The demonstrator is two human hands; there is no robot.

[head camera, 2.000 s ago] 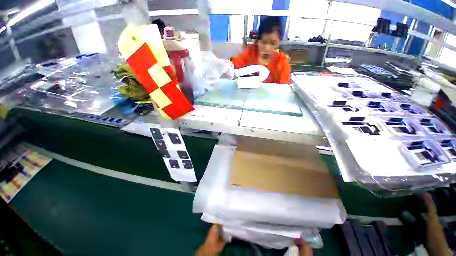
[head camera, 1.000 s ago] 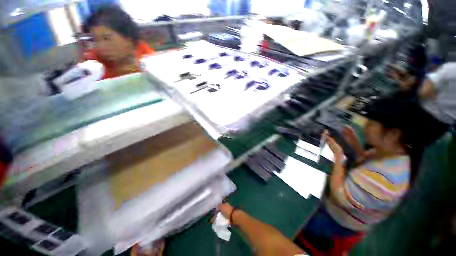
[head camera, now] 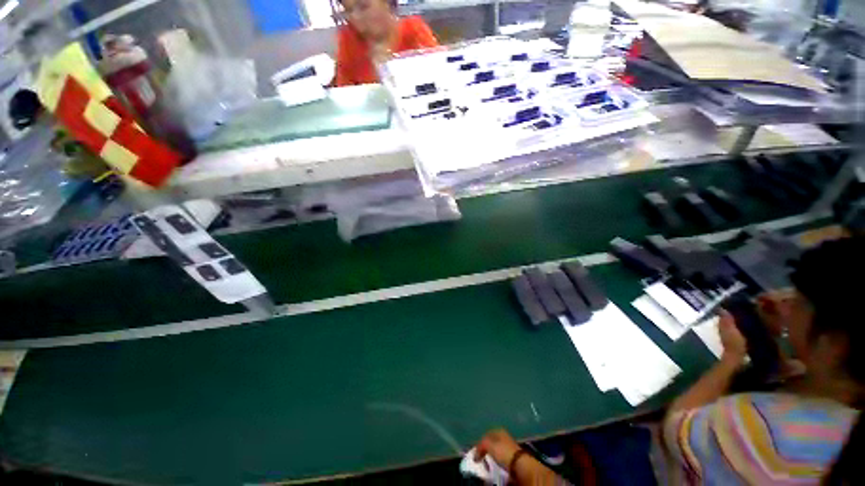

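Observation:
My right hand, with a band at the wrist, is at the bottom edge right of centre. It holds a crumpled white cloth by the bench's front edge. My left hand is not in view. Several dark oblong units lie side by side on the green bench, right of centre. White sheets lie just in front of them. Part of a white sheet stack shows under the shelf edge, behind the pale rail.
A person in a striped top works close on the right, beside more dark units. A person in orange is behind the shelf with trays. A sample card and checkered flag hang at left.
The white stack with the cardboard no longer stands out over the bench; only a pale part shows under the shelf. My right hand is lower in view, still with the cloth. My left hand has left view.

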